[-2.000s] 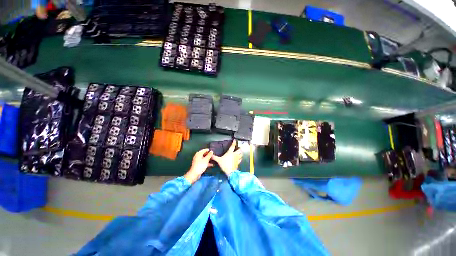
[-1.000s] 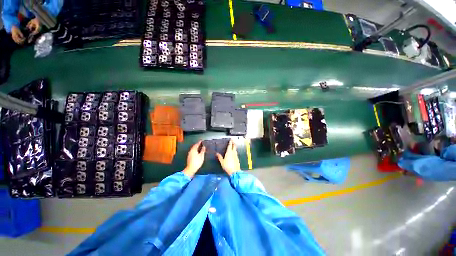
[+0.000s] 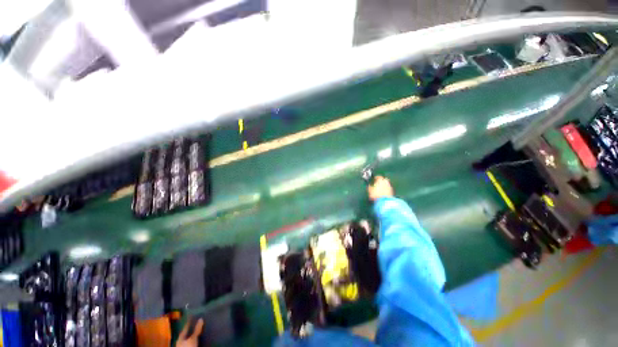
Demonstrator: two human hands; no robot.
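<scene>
My right hand [image 3: 381, 189] is stretched far out over the green bench, its fingertips at a small dark part with pale spots [image 3: 368, 173]. Blur hides whether it grips the part. My left hand [image 3: 190, 334] is cut off by the bottom edge, beside a dark grey fixture block [image 3: 218, 324]; its hold cannot be told. More grey blocks [image 3: 186, 279] lie behind it, and an orange fixture plate [image 3: 153, 332] lies to its left.
A patchwork stack [image 3: 332, 264] lies below my right arm, beside a white pad [image 3: 273, 266]. A parts tray [image 3: 101, 301] is at lower left, another tray [image 3: 172, 177] across the bench. A bright pale bar [image 3: 284, 78] crosses the top. A person's blue sleeve [image 3: 603, 229] shows at right.
The view has swung right and tilted. My right hand has left the grey block near me and reached out to the small part. My left hand now shows at the bottom edge.
</scene>
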